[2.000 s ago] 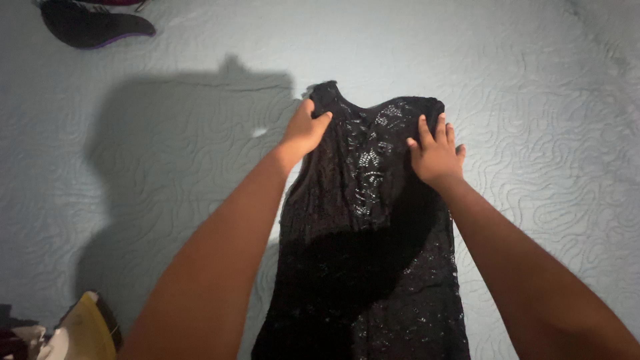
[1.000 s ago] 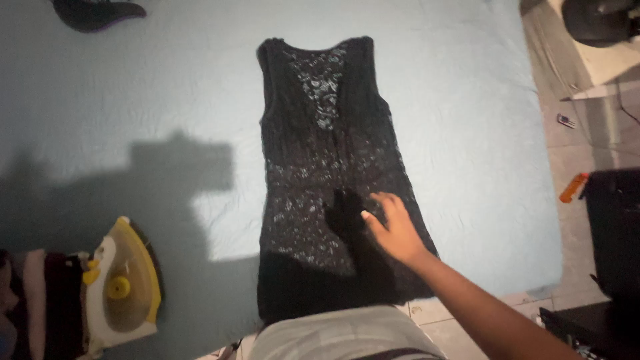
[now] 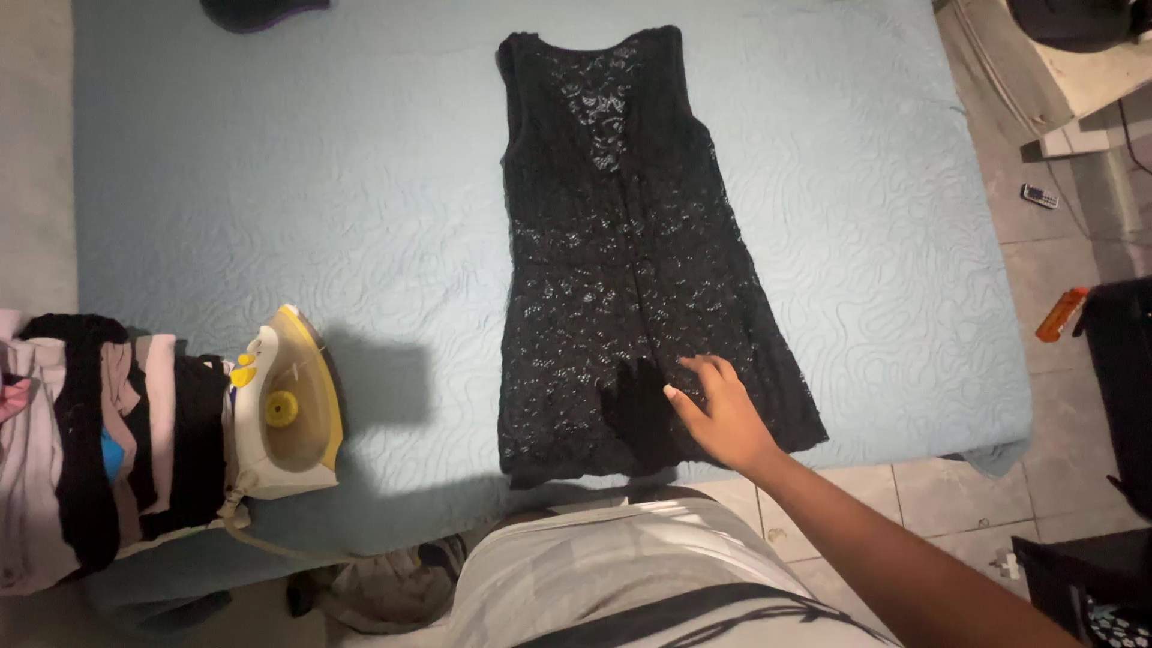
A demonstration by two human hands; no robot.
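A sleeveless black lace dress [image 3: 621,261] lies spread out on a light blue bedspread [image 3: 414,180], its neckline at the far side and its hem by the near edge of the bed. Over the lower right part of the skirt is my right hand [image 3: 724,414], fingers apart and holding nothing; whether it touches the lace I cannot tell. My left hand is out of the frame. To the left of the dress, a yellow and white clothes iron [image 3: 292,409] sits beside a row of folded clothes [image 3: 108,432].
A dark item with a purple edge [image 3: 261,11] lies at the far left. On the tiled floor to the right are a small remote control [image 3: 1041,196] and an orange object [image 3: 1062,315]. Crumpled cloth [image 3: 387,585] lies below the bed's near edge. The iron's cord trails toward that edge.
My left hand, on the dress's shoulder area two seconds ago, has left the view. My right hand has moved from the upper dress to near the hem. The view has shifted to show more floor.
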